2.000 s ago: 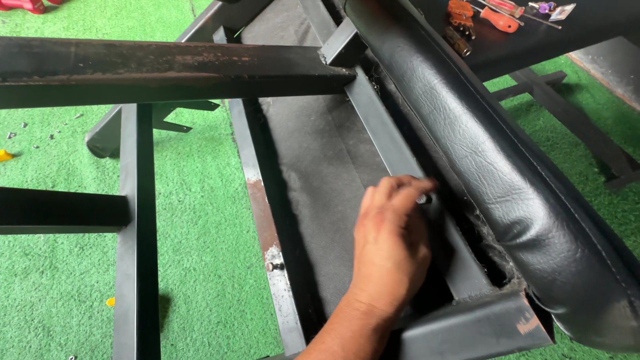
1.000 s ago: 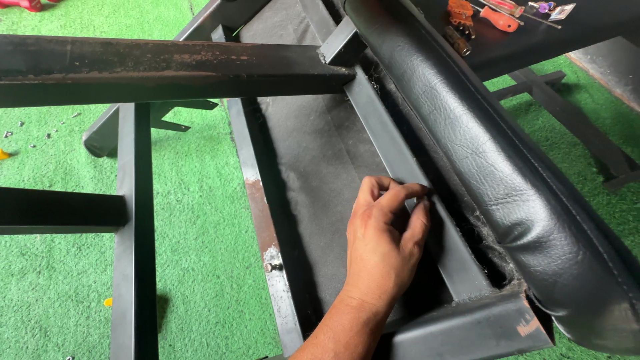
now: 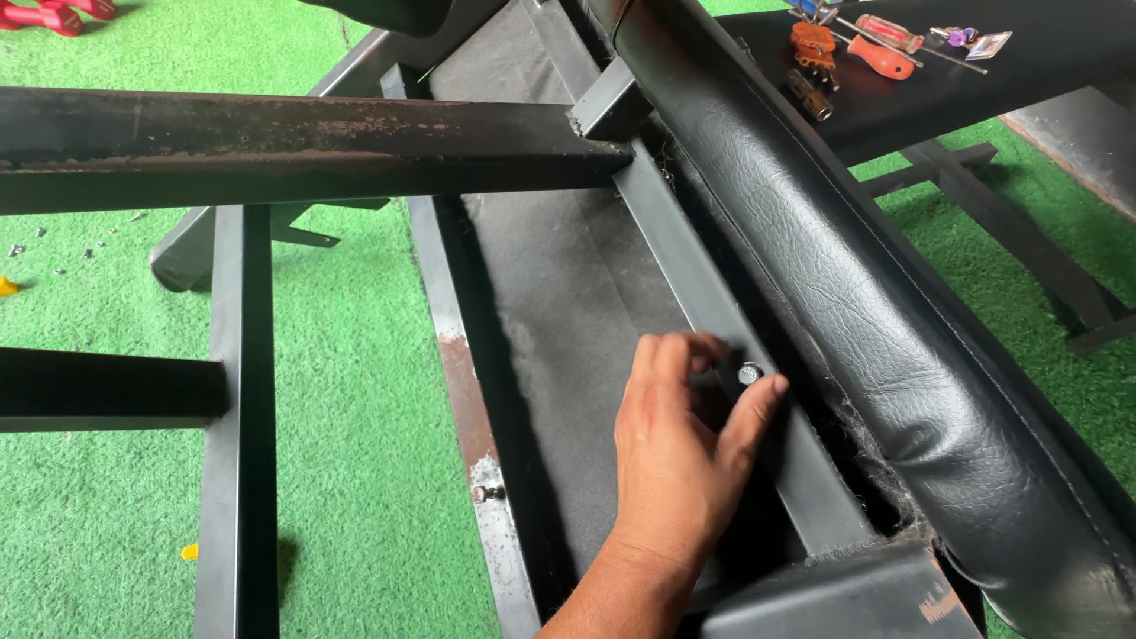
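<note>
My left hand (image 3: 688,426) is over the upturned metal frame, its thumb and fingers apart on either side of a hex bolt head (image 3: 750,373). The bolt sits in a black steel rail (image 3: 701,293), with my thumb tip close to its right side; whether the thumb touches it I cannot tell. Beside the rail runs a black padded vinyl cushion (image 3: 816,213). Another bolt (image 3: 486,493) stands in the opposite rail, by a rusty, scraped patch. Black backing cloth (image 3: 559,293) lies between the rails. My right hand is out of view.
A thick scuffed steel beam (image 3: 311,146) crosses the frame at left. Screwdrivers (image 3: 879,58), an orange hex key holder (image 3: 814,44), a socket (image 3: 809,95) and keys (image 3: 954,35) lie on a black bench. Small hardware (image 3: 89,253) and red dumbbells (image 3: 53,18) rest on green turf.
My left hand's thumb and fingers were close together at the rail a second ago; now they are spread, and the bolt head shows between them.
</note>
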